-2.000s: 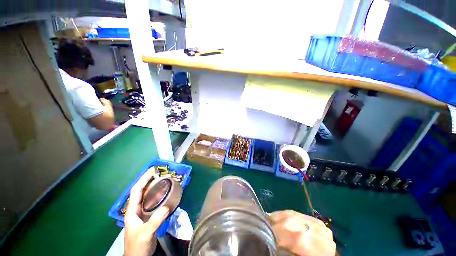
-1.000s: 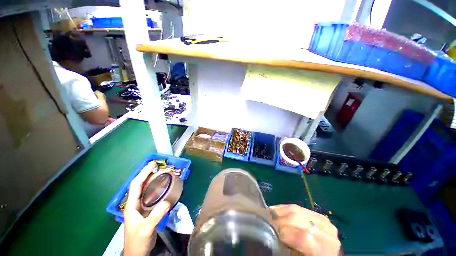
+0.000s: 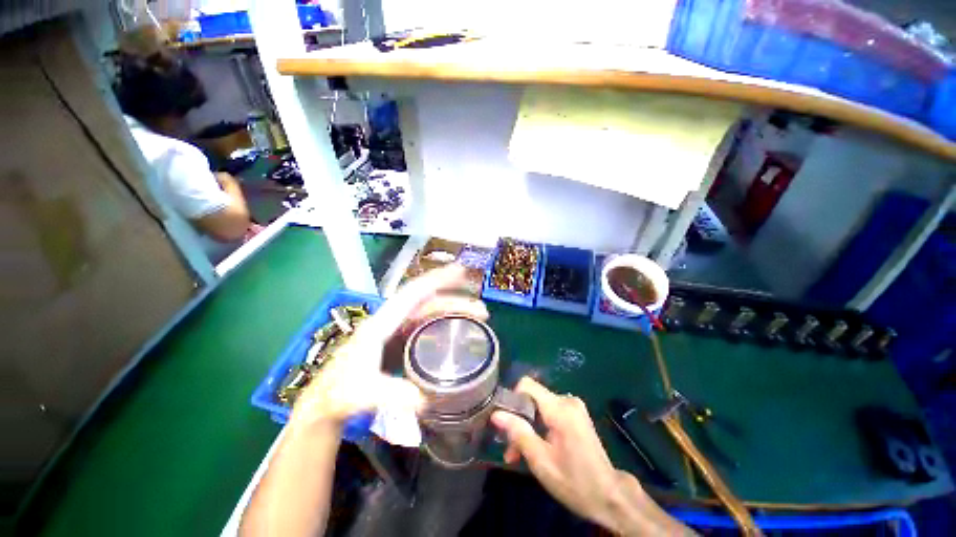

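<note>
A brown-grey drinking flask [image 3: 454, 420] is held upright in front of me, over the bench's front edge. Its round lid [image 3: 452, 349] sits on top. My left hand [image 3: 393, 336] is around the lid from the left; its fingers are blurred. My right hand [image 3: 545, 425] grips the flask's handle on the right side.
A blue bin of metal cylinders [image 3: 325, 351] is at left. Small bins of gold [image 3: 515, 267] and black parts [image 3: 567, 275] stand behind, beside a grease pot [image 3: 634, 286]. A hammer [image 3: 704, 462] and pliers [image 3: 641, 438] lie right. Another person [image 3: 183, 168] is at left.
The lid, earlier held apart at the left, is now on the flask. The flask has turned upright and moved away from the camera. My right hand now shows on its handle.
</note>
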